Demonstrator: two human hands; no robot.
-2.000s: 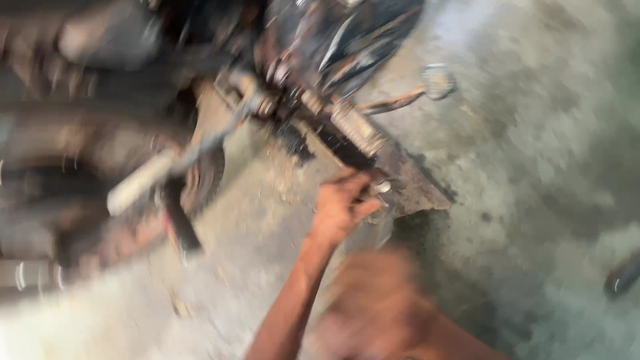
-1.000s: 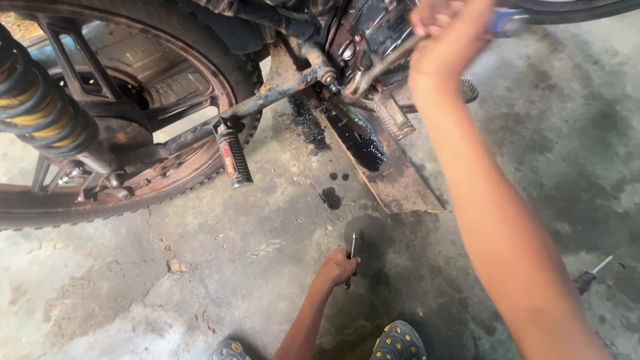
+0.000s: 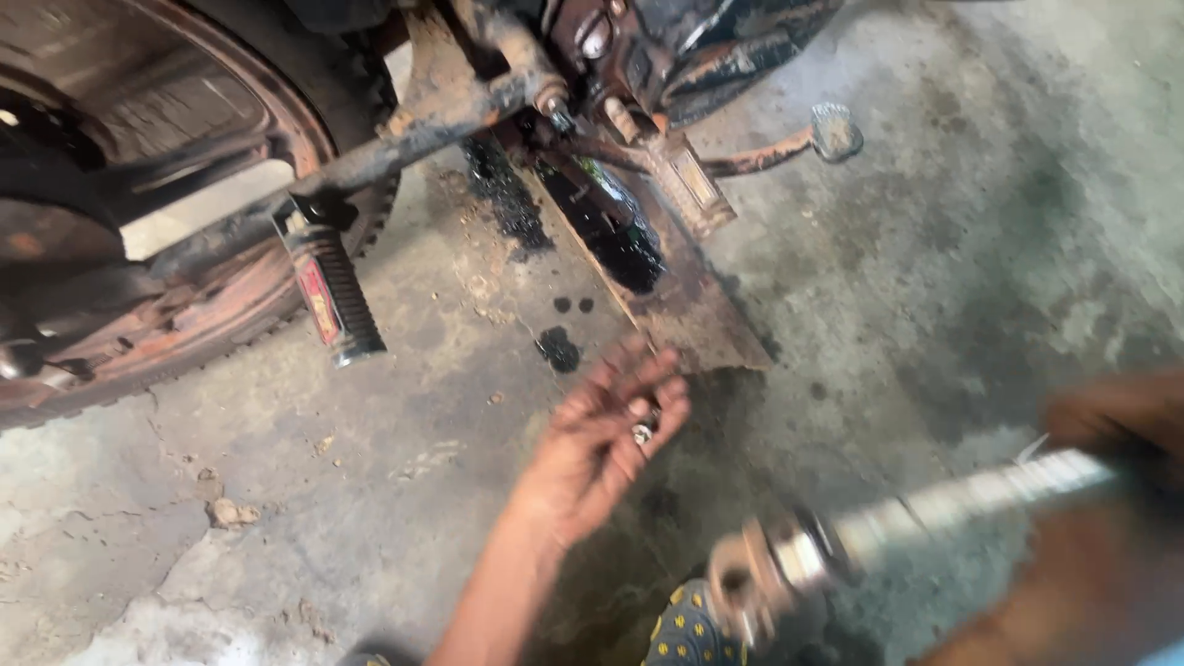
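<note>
My left hand (image 3: 606, 439) is palm up over the floor, fingers curled around a small shiny metal piece (image 3: 643, 432), perhaps a bolt or nut. At the right edge my right hand (image 3: 1101, 518), blurred, grips a long light-coloured metal part (image 3: 962, 499) with a brown forked or eyed end (image 3: 740, 587) pointing down to the left. Beyond my left hand a motorcycle shows a rusty footrest (image 3: 694, 185), a bolt end (image 3: 558, 113) on its frame and a pedal (image 3: 835, 134). Under it lies a flat board (image 3: 712, 328) with black oil (image 3: 620, 240) on it.
The motorcycle's wheel (image 3: 287, 83) and a ribbed rubber footpeg (image 3: 333, 291) jut in at the left. Black oil spots (image 3: 558, 349) mark the concrete floor (image 3: 416, 481). A shoe with yellow dots (image 3: 689, 629) is at the bottom edge.
My left hand has moved up nearer the board. My right hand, raised by the motorcycle a second ago, is now low at the right with the long part. The view has moved closer.
</note>
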